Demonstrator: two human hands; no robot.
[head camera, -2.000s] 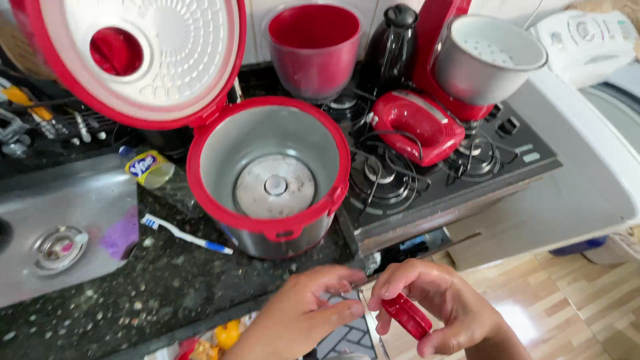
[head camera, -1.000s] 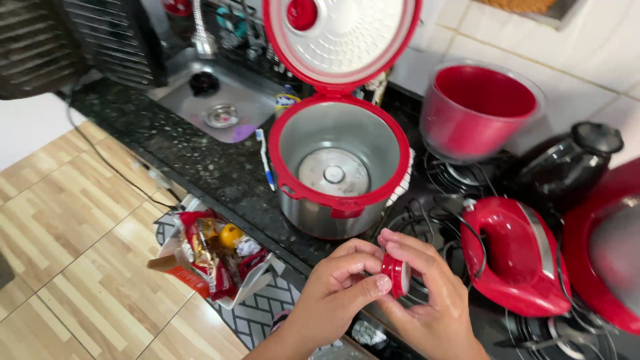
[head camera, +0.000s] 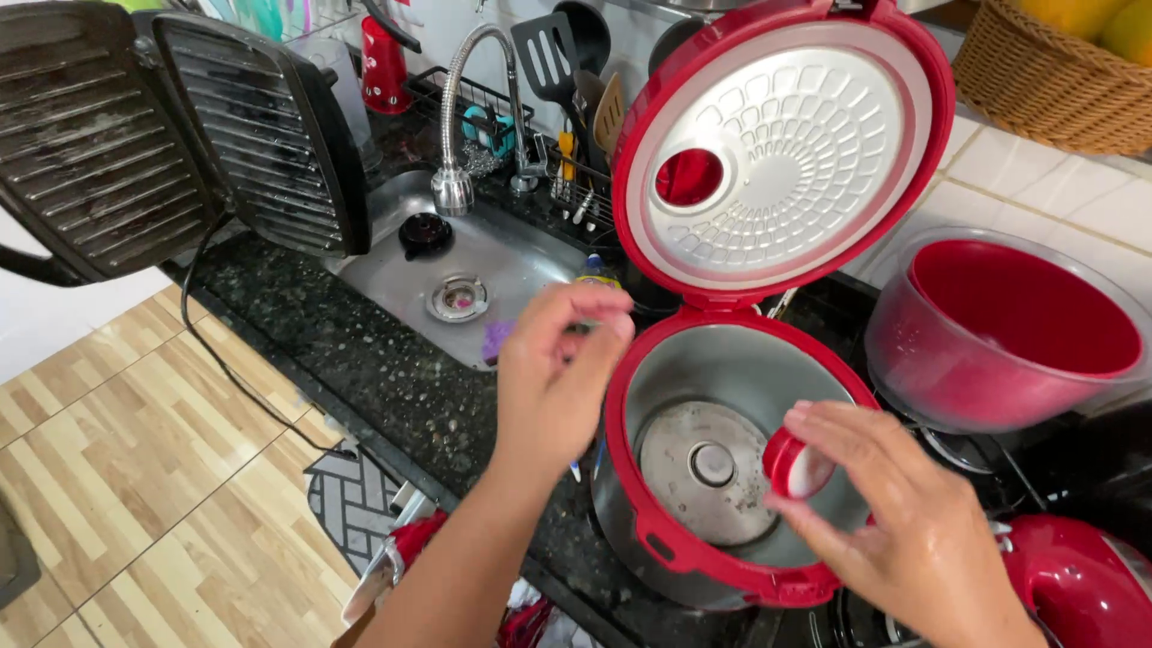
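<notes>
My right hand (head camera: 900, 513) grips a small round red cap (head camera: 796, 463) with a pale face between thumb and fingers, over the right side of a rice cooker's open pot body (head camera: 643, 504). Inside the body a round metal heating plate (head camera: 706, 472) shows. The cooker's lid (head camera: 783, 162) stands raised, its silver inner plate facing me, with a round red recess at its left. My left hand (head camera: 558, 378) is raised left of the cooker's rim, fingers curled and thumb near the fingertips; whether something small is between them cannot be told. A purple sponge (head camera: 497, 342) lies behind it, in the sink.
A steel sink (head camera: 378, 261) with a flexible faucet (head camera: 452, 135) is at upper left, beside an opened grill (head camera: 261, 126) whose cord hangs down. A red inner pot (head camera: 999, 333) stands at right, above a red appliance (head camera: 1080, 576). A wicker basket (head camera: 1044, 81) is at upper right.
Both hands were together at the red cap one second ago; now they are apart, the cap in my right hand over the cooker and my left hand raised to its left.
</notes>
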